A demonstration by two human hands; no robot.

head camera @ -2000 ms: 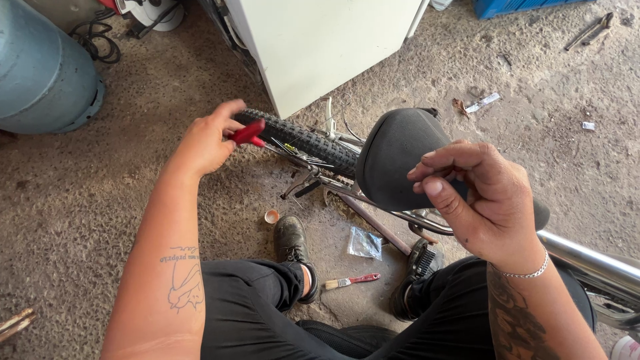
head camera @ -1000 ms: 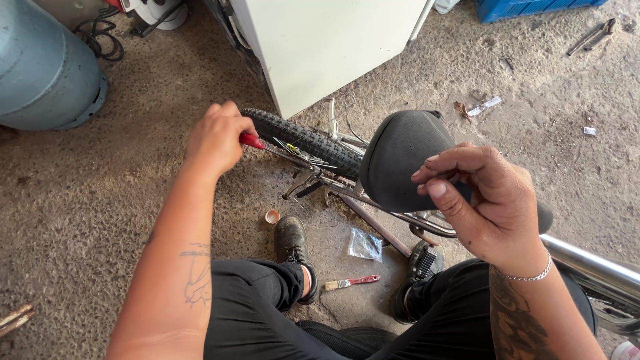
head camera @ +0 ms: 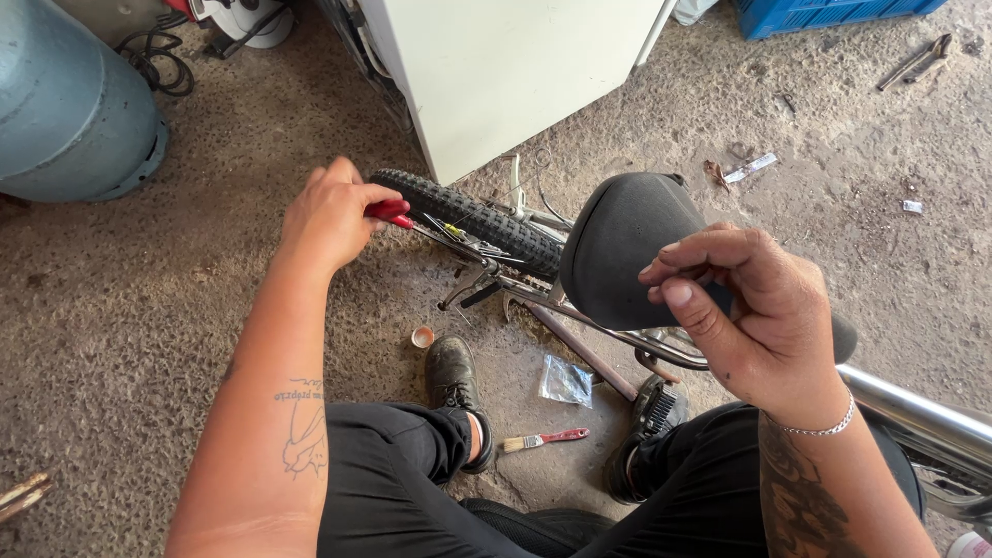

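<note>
My left hand [head camera: 333, 213] is closed on a red-handled tool [head camera: 391, 213] beside the rear of a bicycle; the tool's working end is hard to make out near the rear wheel. The knobby rear tire [head camera: 488, 223] runs from that hand toward the black saddle [head camera: 632, 240]. My right hand [head camera: 736, 310] is raised over the saddle, fingers curled and thumb near the fingertips; whether something small is pinched there cannot be told. Below the saddle runs the shiny metal frame [head camera: 674, 353], with a brake arm [head camera: 515, 186] standing beside the tire.
Between and near my shoes lie a paintbrush [head camera: 546, 439], a clear plastic bag [head camera: 566, 382], a hammer [head camera: 581, 349] and a small round cap [head camera: 422, 336]. A white cabinet-like appliance [head camera: 519, 70] stands just beyond the tire. A gas cylinder [head camera: 70, 108] is at left, a blue crate [head camera: 837, 14] at upper right.
Two seconds ago my left hand had more spread fingers around the red-handled tool; now it is closed around it. My right hand has stayed over the saddle.
</note>
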